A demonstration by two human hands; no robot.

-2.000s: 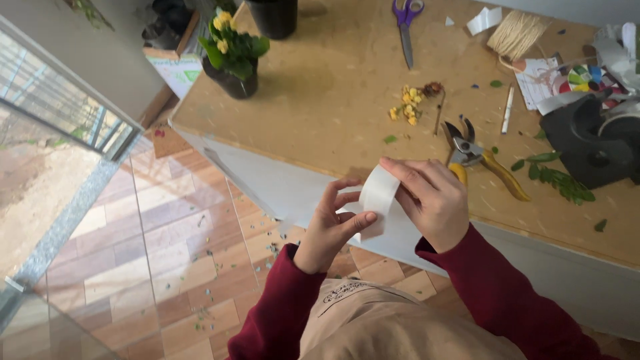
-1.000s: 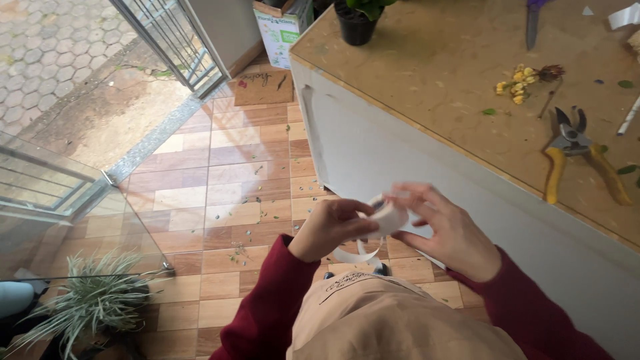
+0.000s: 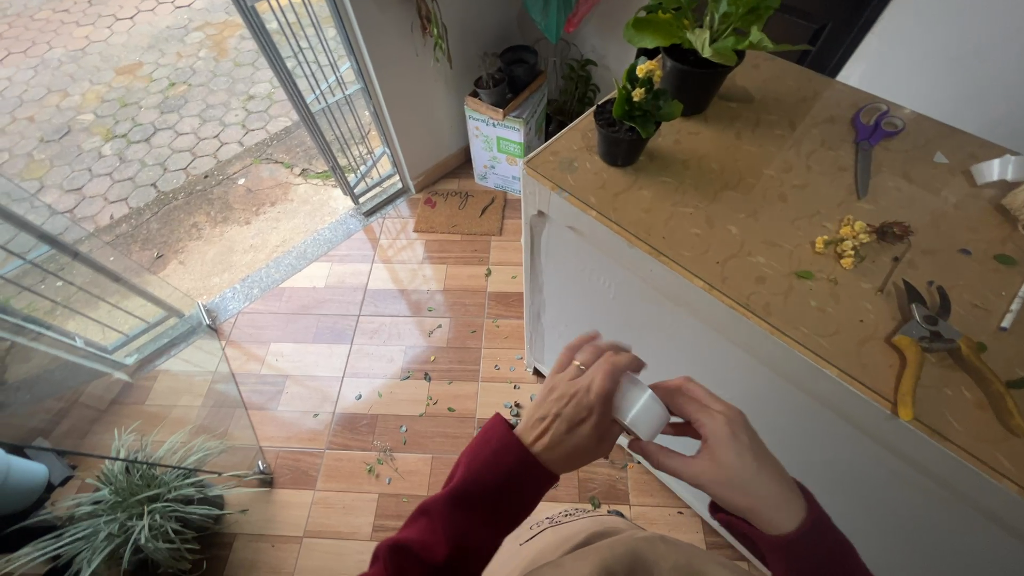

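Observation:
A roll of white ribbon [image 3: 640, 406] is between my hands, in front of the counter's side and above the floor. My right hand [image 3: 720, 444] grips the roll's right side with thumb and fingers. My left hand [image 3: 578, 400], slightly blurred and with a ring on one finger, is at the roll's left side; its fingertips are partly hidden. On the counter lie yellow-handled pruning shears [image 3: 932, 332] with parted blades, purple-handled scissors [image 3: 868, 144] and a small cluster of yellow flowers [image 3: 848, 240].
The wooden counter top [image 3: 744, 184] carries a potted yellow-flowered plant [image 3: 628, 120] and a larger leafy plant in a black pot [image 3: 696, 80]. A glass door [image 3: 120, 344] and a spiky potted plant [image 3: 136, 496] are at left. Leaf bits lie on the tiled floor [image 3: 400, 352].
The loose curl of ribbon seen hanging below the roll one second ago no longer shows. My left hand has come over the roll's left side. The view has swung toward the doorway.

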